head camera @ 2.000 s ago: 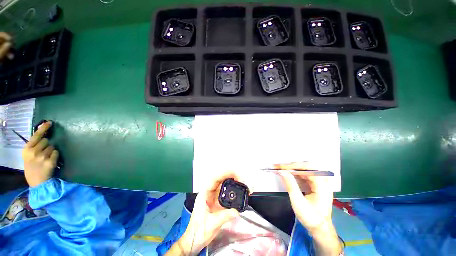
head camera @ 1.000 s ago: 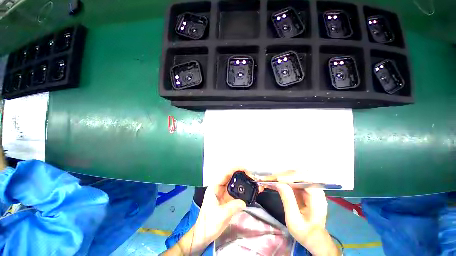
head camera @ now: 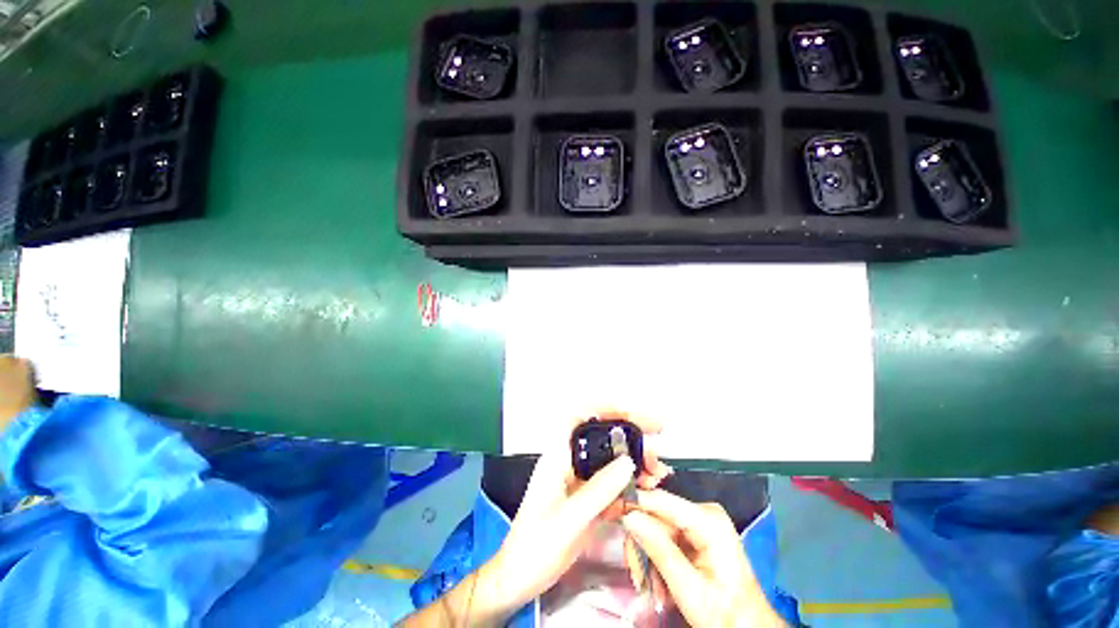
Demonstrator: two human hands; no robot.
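A black rounded-square housing (head camera: 594, 450) is in my left hand (head camera: 549, 515), just past the front edge of the white paper sheet (head camera: 687, 362). Its open side faces up, and my left thumb lies over its lower right part. My right hand (head camera: 697, 552) is close on the right and holds thin tweezers (head camera: 632, 497), partly hidden by the fingers. Their upper end is at the housing's right side; exact contact cannot be told. A small greyish patch shows at the housing's upper right.
A black foam tray (head camera: 712, 231) behind the paper holds several housings; one back-row pocket is empty. Another foam tray (head camera: 206, 147) and a marked sheet (head camera: 74, 313) are at left. A small red-and-white label (head camera: 428, 304) lies left of the paper. Blue sleeves (head camera: 135, 491) show at left and far right.
My right hand has moved down and left off the paper, and the tweezers have swung from lying sideways to nearly upright. The housing has turned and shifted slightly right and up in my left hand.
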